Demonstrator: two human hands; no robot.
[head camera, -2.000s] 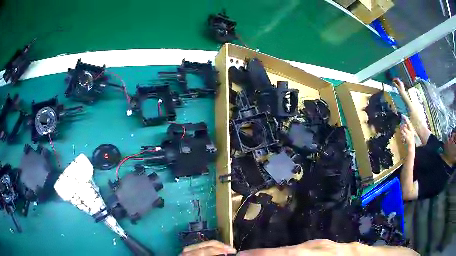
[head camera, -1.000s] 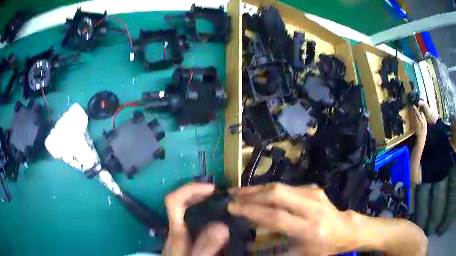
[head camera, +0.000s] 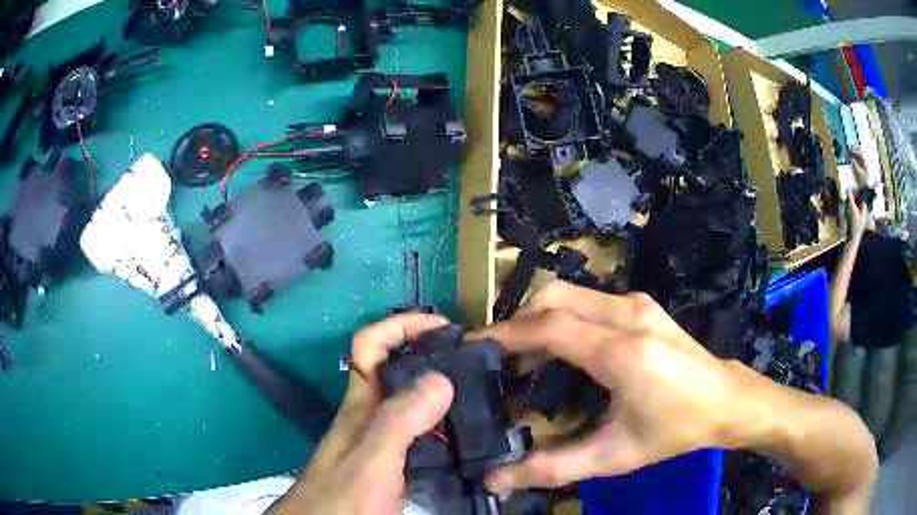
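Note:
A black housing assembly with a bit of red wire is held between my two hands at the lower middle. My left hand grips its left side, thumb on top. My right hand touches its top and lower right edges with thumb and fingers spread around it. The housing's underside is hidden. A cover plate and another housing with red wire lie on the green mat nearby.
A cardboard tray heaped with black parts stands at centre right, with a smaller tray beyond. A blue bin is at lower right. A white-headed brush and round disc lie at left. Another person is at far right.
The bench scene has shifted upward in view. Both hands came fully into view with the housing. My right hand's fingers have opened wider around it since a second ago.

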